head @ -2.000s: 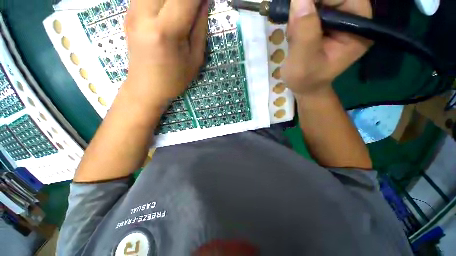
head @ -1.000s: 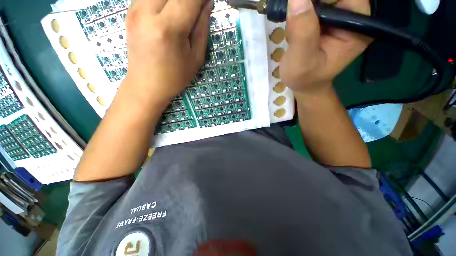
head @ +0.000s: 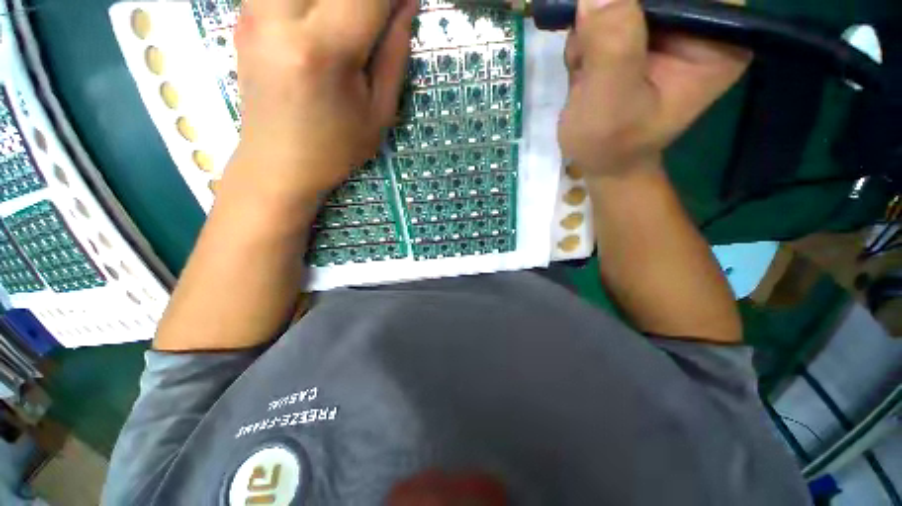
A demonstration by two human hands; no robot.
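Green panels of small circuit boards (head: 460,183) lie on a white carrier tray (head: 166,94) with tan round holes along its sides. My right hand (head: 643,94) grips the black handle of a soldering iron (head: 707,20). Its metal barrel points left over the panels at the top edge of the picture; the tip cannot be made out. My left hand (head: 321,84) is over the left part of the panels with fingers bent. Its fingertips are at the top edge of the picture, and whether they pinch anything is not visible.
A second holed tray with green panels (head: 54,247) lies at the left. At the right are a dark flat object (head: 776,138), a small white round object (head: 862,44) and the iron's cable. A light blue stool (head: 747,265) and cardboard are below right.
The tray and its panels appear shifted slightly right in the picture. The iron's handle sits higher, nearer the top edge. My right hand still holds it, and my left hand remains over the panels.
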